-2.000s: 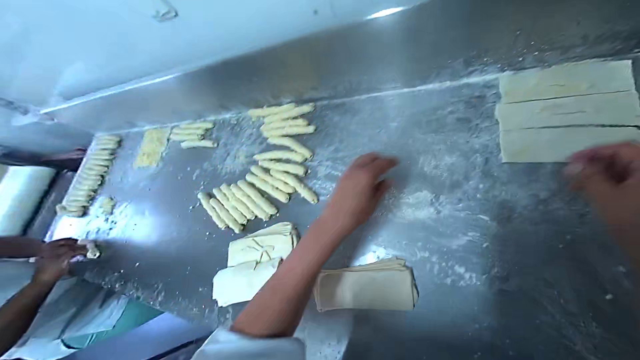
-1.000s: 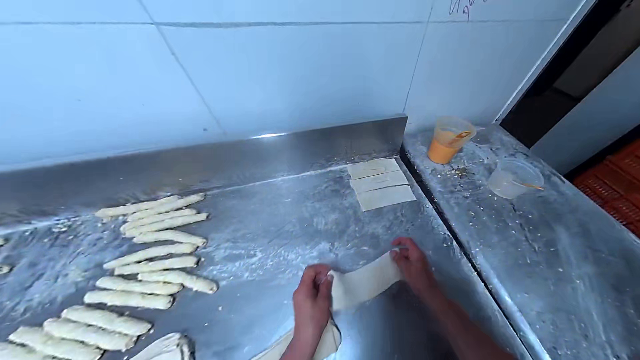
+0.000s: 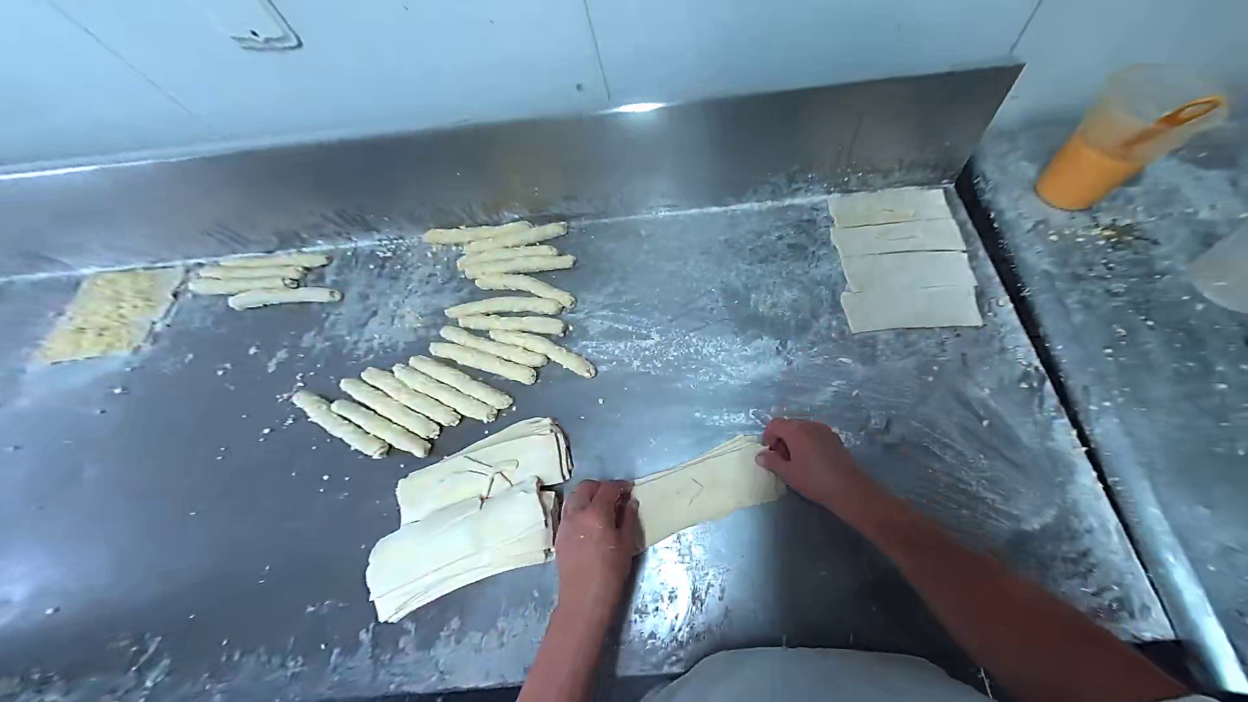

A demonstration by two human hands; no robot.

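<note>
A stack of thin dough rectangles (image 3: 704,494) lies near the steel table's front edge. My left hand (image 3: 595,526) grips its left end, and my right hand (image 3: 804,456) pinches its upper right corner. Beside my left hand are two more piles of dough sheets, an upper one (image 3: 453,480) and a lower one (image 3: 458,553) that partly overlap. Several rolled dough sticks (image 3: 395,409) lie in rows beyond the piles. Against the back right corner, overlapping dough rectangles (image 3: 907,263) lie flat in a column.
At the far left are a dough sheet with a crumbly topping (image 3: 112,314) and several more rolled sticks (image 3: 283,297). A steel backsplash (image 3: 682,146) runs behind. Across a gap on the right, another counter holds a plastic cup of orange contents (image 3: 1087,171) and part of a clear container (image 3: 1224,273).
One second ago my hands held a dough strip between them farther toward the back column; now they hold the ends of the stack at the front. The view has swung widely.
</note>
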